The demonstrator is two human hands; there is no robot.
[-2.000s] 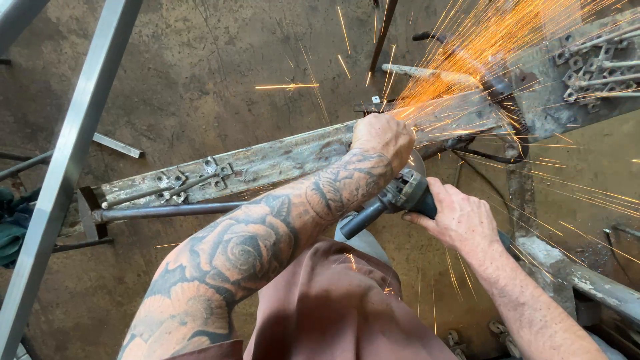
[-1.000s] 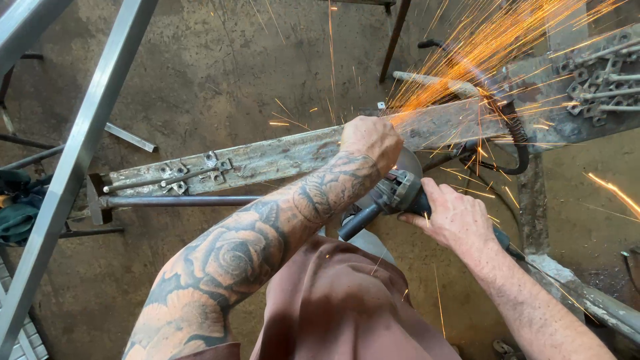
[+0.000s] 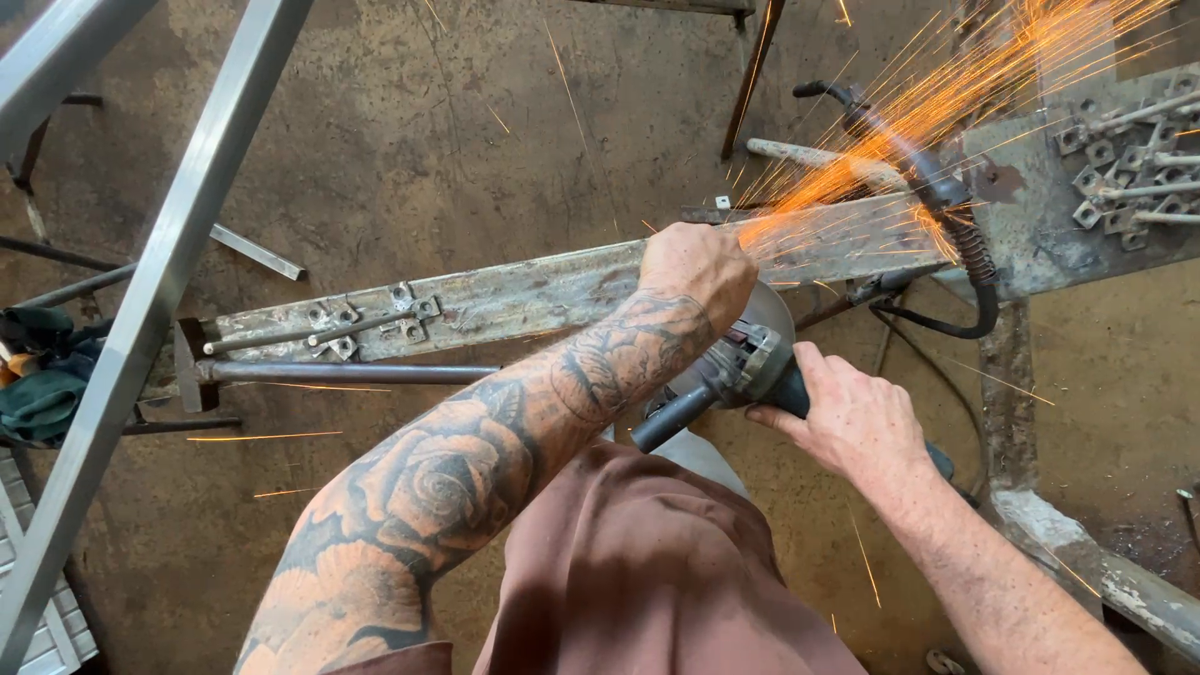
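My right hand (image 3: 858, 412) grips the body of an angle grinder (image 3: 745, 361), whose side handle points down and left. The edge of its disc (image 3: 773, 305) is close to my left hand (image 3: 698, 272), and orange sparks stream away toward the upper right. My left hand is closed at the narrow steel beam (image 3: 534, 291); its fingers are turned away, and whatever they hold is hidden. Rods with welded square nuts (image 3: 408, 314) lie on the beam's left part. A hammer (image 3: 195, 366) with a metal handle lies alongside the beam.
A welding torch (image 3: 923, 178) with a black cable lies across the beam. More rods with nuts (image 3: 1125, 187) are piled on a plate at right. A square steel tube frame (image 3: 155, 281) crosses the left side. A cloth (image 3: 42, 403) is at far left, and a short metal bar (image 3: 258, 251) lies beyond the beam.
Both hands stay at nearly the same place with the grinder, and the sparks keep flying to the upper right. The view has shifted slightly.
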